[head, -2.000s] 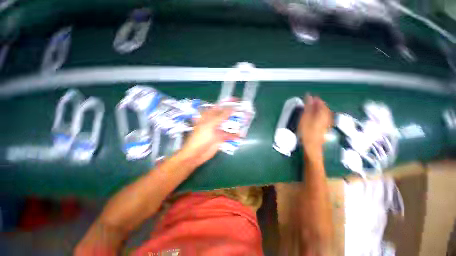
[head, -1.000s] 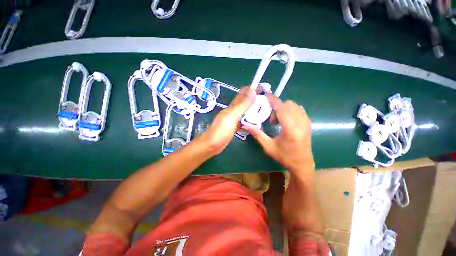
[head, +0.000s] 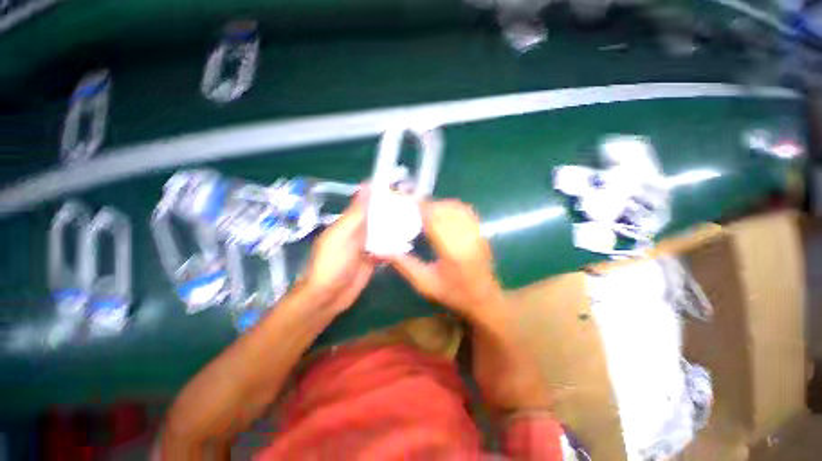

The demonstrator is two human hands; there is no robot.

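Observation:
A white loop unit (head: 394, 221) is held between both hands over the green ledge, its wide end towards me and its loop pointing away. My left hand (head: 342, 257) grips its left side and my right hand (head: 458, 257) grips its right side. No blue shows on its upper face; its underside is hidden. The picture is blurred. Several blue-marked units (head: 203, 286) lie to the left, some overlapping in a heap near my left hand. Several plain white loop parts (head: 622, 194) lie piled at the right.
An open carton (head: 766, 306) with a milky plastic liner (head: 635, 360) stands below the right ledge edge. A pale divider strip (head: 270, 135) runs across, with loop units (head: 230, 67) on the green belt beyond. A small pinkish item (head: 784, 149) lies far right.
The view has shifted and tilted. Both hands still hold the white unit together. Two seconds ago they were apart, with my right hand beside a plain loop part.

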